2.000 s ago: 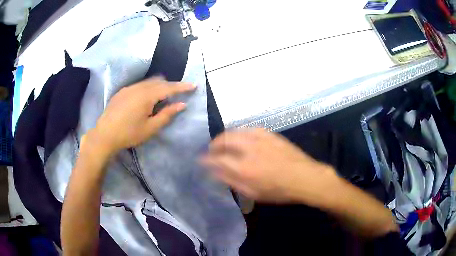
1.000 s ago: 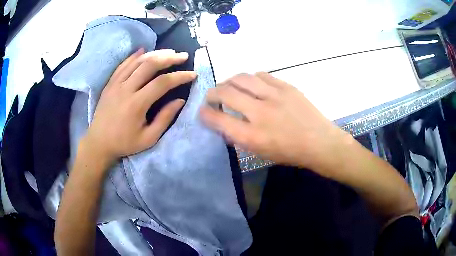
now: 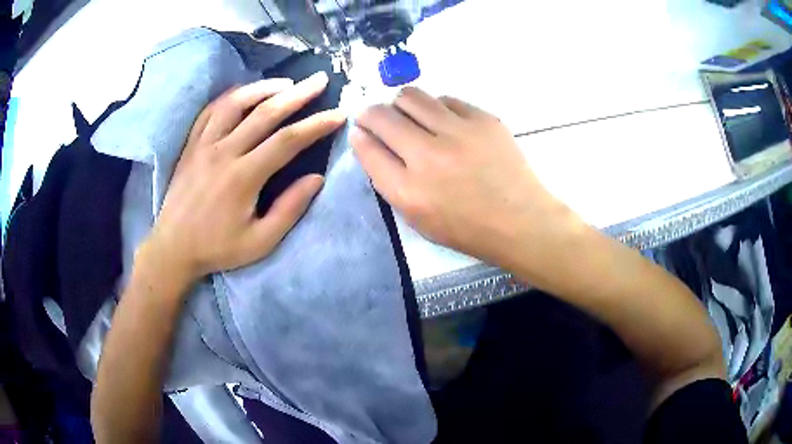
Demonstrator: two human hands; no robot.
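Note:
A dark garment panel with a grey wrong side [image 3: 321,286] lies on the white table and hangs over its front edge. My left hand [image 3: 230,173] lies flat on it, fingers spread, fingertips just left of the seam edge. My right hand [image 3: 443,165] is at the panel's right edge near its top, fingers bent and close together, fingertips on the cloth. The presser foot and needle area [image 3: 340,62] is just above the fingertips, at the top of the panel. A blue knob [image 3: 399,67] sits right of it. What lies under my right fingers is hidden.
A ruler tape [image 3: 556,269] runs along the table's front edge. A dark rectangle in a pale frame [image 3: 754,121] is at the far right. A bundle of grey and black pieces [image 3: 738,286] hangs below the table at right. Dark folded cloth [image 3: 74,234] lies at left.
My right hand has moved up to the panel's edge near the needle and is less blurred. My left hand first moved up the cloth, then stayed nearly still. The view has shifted.

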